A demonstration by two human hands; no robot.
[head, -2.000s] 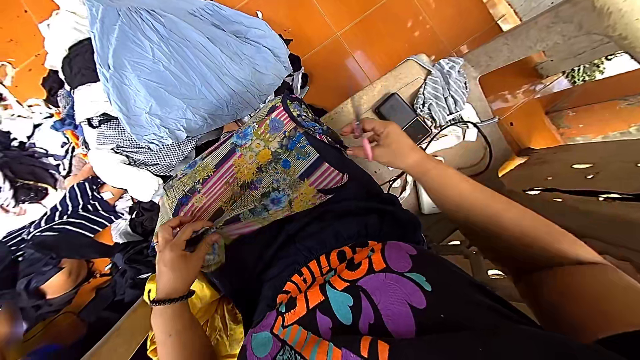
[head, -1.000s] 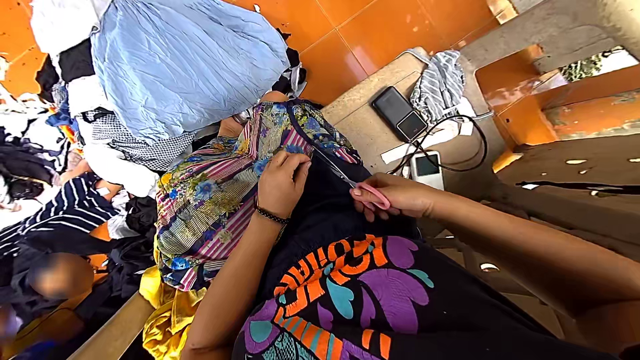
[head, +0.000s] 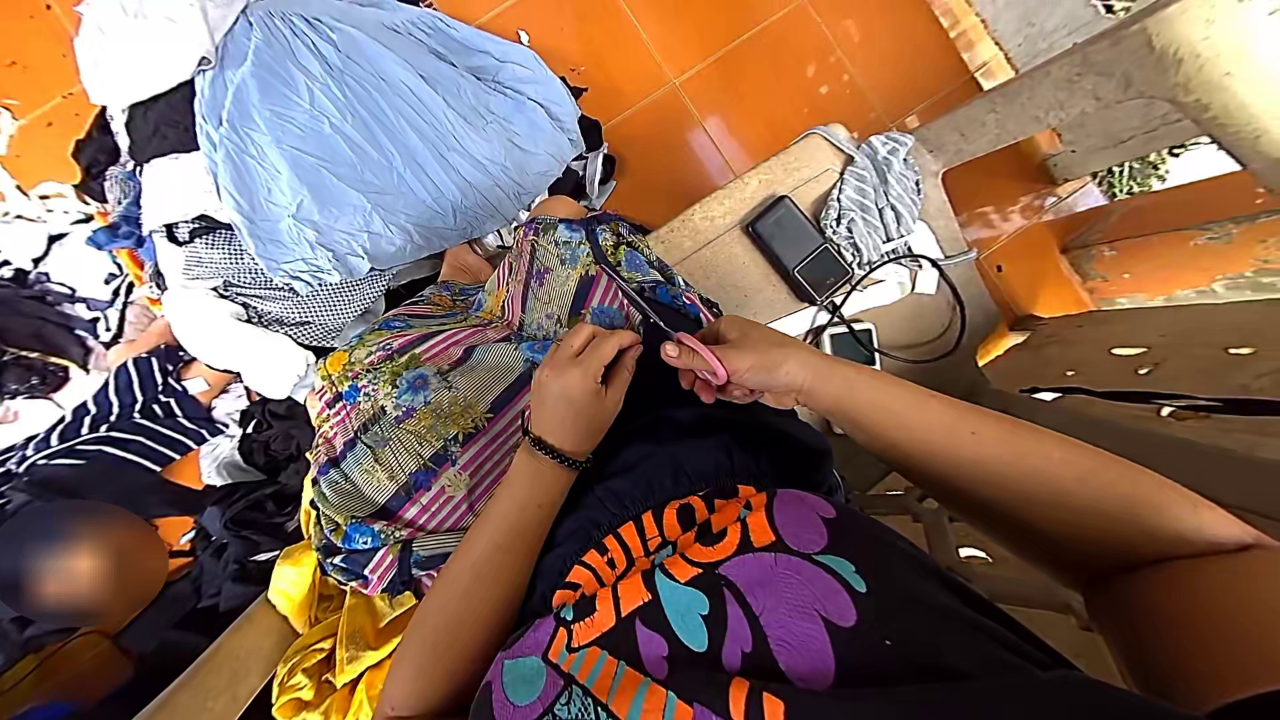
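A floral and striped fabric garment (head: pixel 450 390) lies spread over my lap, with a dark navy band along its right side. My right hand (head: pixel 735 362) grips pink-handled scissors (head: pixel 703 358), whose narrow metal blades point up and left over the dark band. Close to the left of them, my left hand (head: pixel 583 385), with a dark beaded bracelet at the wrist, has its thumb and fingers brought together at the garment; what is pinched between the fingertips is too small to tell. Whether the scissor blades are parted cannot be seen clearly.
A pale blue cloth (head: pixel 385 130) tops a clothing pile at upper left. On the bench (head: pixel 700 215) at right are a black power bank (head: pixel 800 248), a looped black cable (head: pixel 962 310), a white device (head: pixel 850 343) and a striped cloth (head: pixel 878 200). Yellow fabric (head: pixel 345 650) hangs lower left. Another person sits at left.
Since two seconds ago, my left hand has moved from the garment's lower left edge to beside the scissors. Over the last second, both hands have stayed close together at the dark band.
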